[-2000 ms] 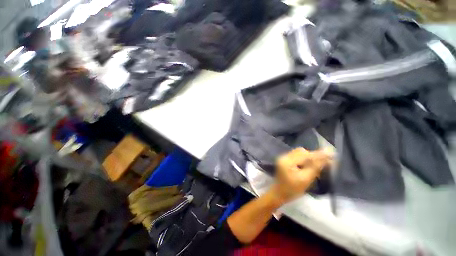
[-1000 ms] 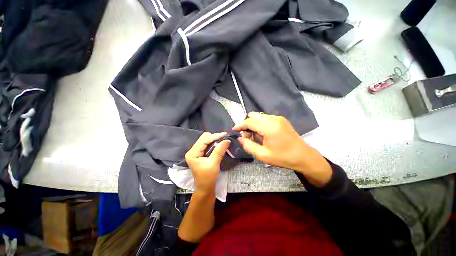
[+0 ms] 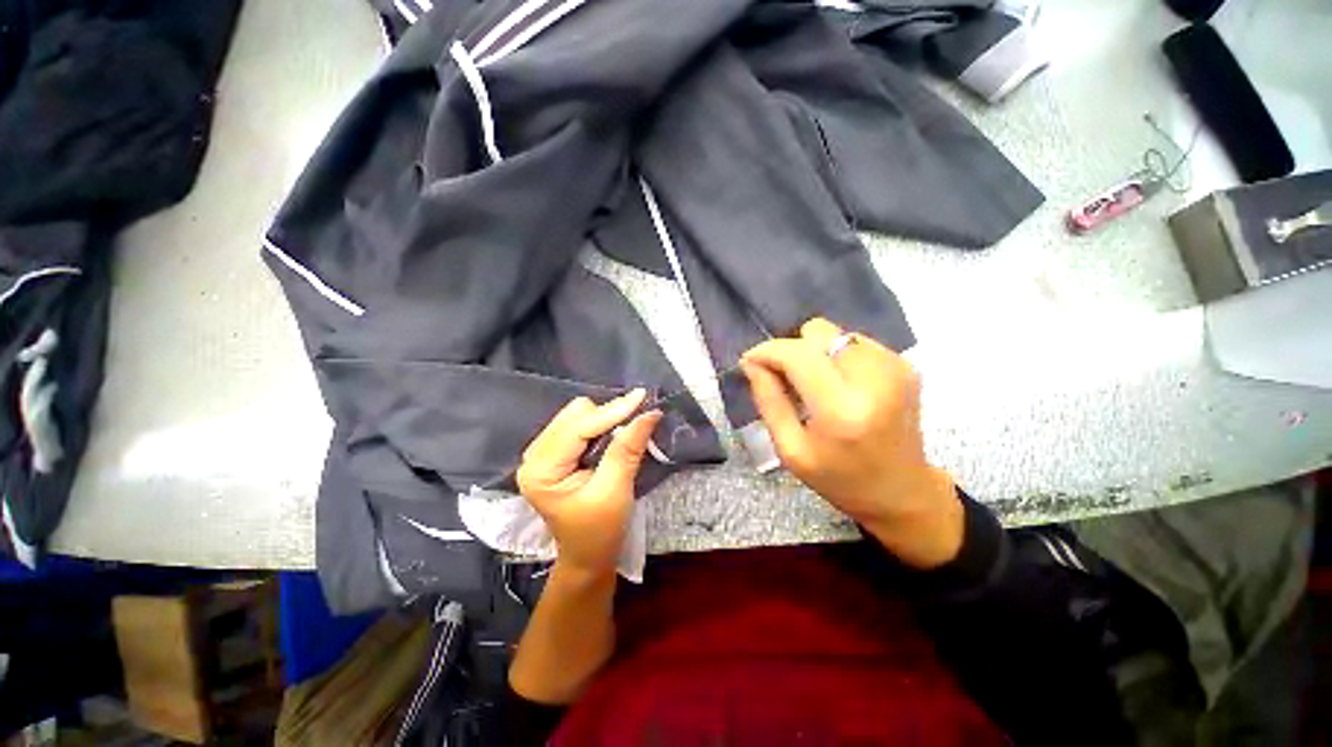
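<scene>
A dark grey jacket (image 3: 482, 256) with white piping and sleeve stripes lies over the table. My left hand (image 3: 592, 474) pinches its folded hem edge near the table's front edge. My right hand (image 3: 847, 416), with a ring on one finger, is to the right, off the cloth edge, thumb and fingertips pinched together. A fine dark thread (image 3: 701, 382) runs between the two hands. A needle cannot be made out at the right fingertips. A pale pocket bag (image 3: 511, 528) hangs below my left hand.
A pink-handled tool (image 3: 1107, 207) with a thin loop lies at the right, beside a grey metal box (image 3: 1256, 234) and a black cylinder (image 3: 1227, 102). Dark garments (image 3: 102, 117) lie left. A wooden stool (image 3: 161, 664) stands below the table (image 3: 1052, 423).
My right hand has moved right, away from my left hand, and thread now spans the gap. My left hand keeps its pinch. The whole view has shifted slightly.
</scene>
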